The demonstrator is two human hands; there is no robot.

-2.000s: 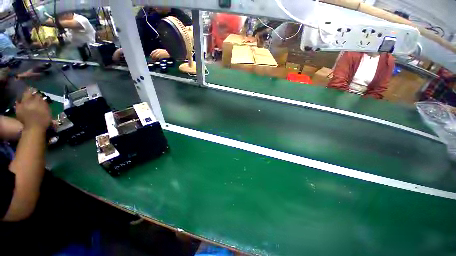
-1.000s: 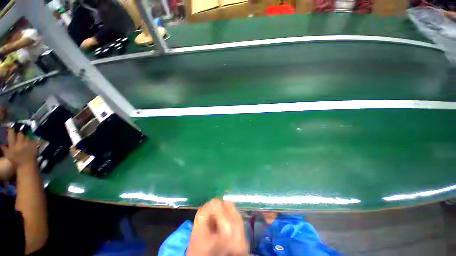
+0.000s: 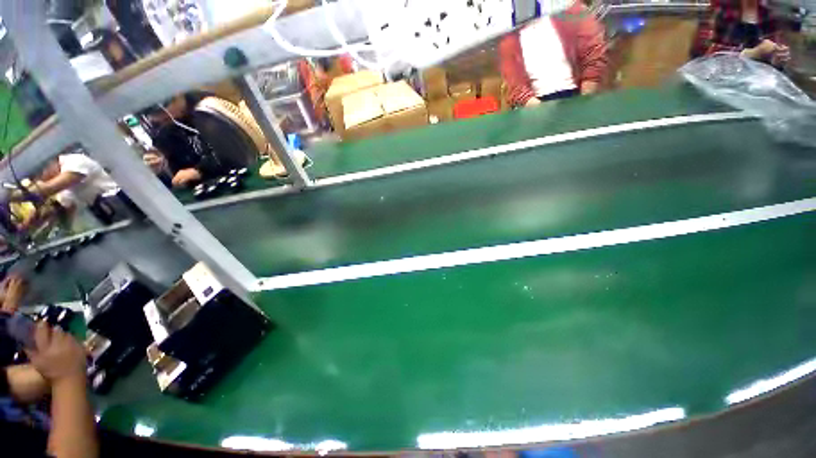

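Note:
Neither of my hands is in view; only a bit of blue cloth shows at the bottom edge. Nearest in front of me is the green table (image 3: 501,358) with white strips. Two open black units, pale inside, stand at its left by the upright: the nearer black unit (image 3: 219,344) and the farther black unit (image 3: 130,313). At the far left edge a neighbour's hand (image 3: 58,353) holds a dark part (image 3: 20,331), blurred.
A grey upright (image 3: 148,192) slants down at the left. A clear plastic bag (image 3: 752,94) lies across the far right. Brown cartons (image 3: 385,107), a red item (image 3: 476,107) and a person in red (image 3: 573,54) are beyond the line. A round coil (image 3: 228,134) stands far left.
One second ago bare hands and blue sleeves showed at the bottom centre; the hands are now out of view. The view has tilted up, showing the rail and far side again.

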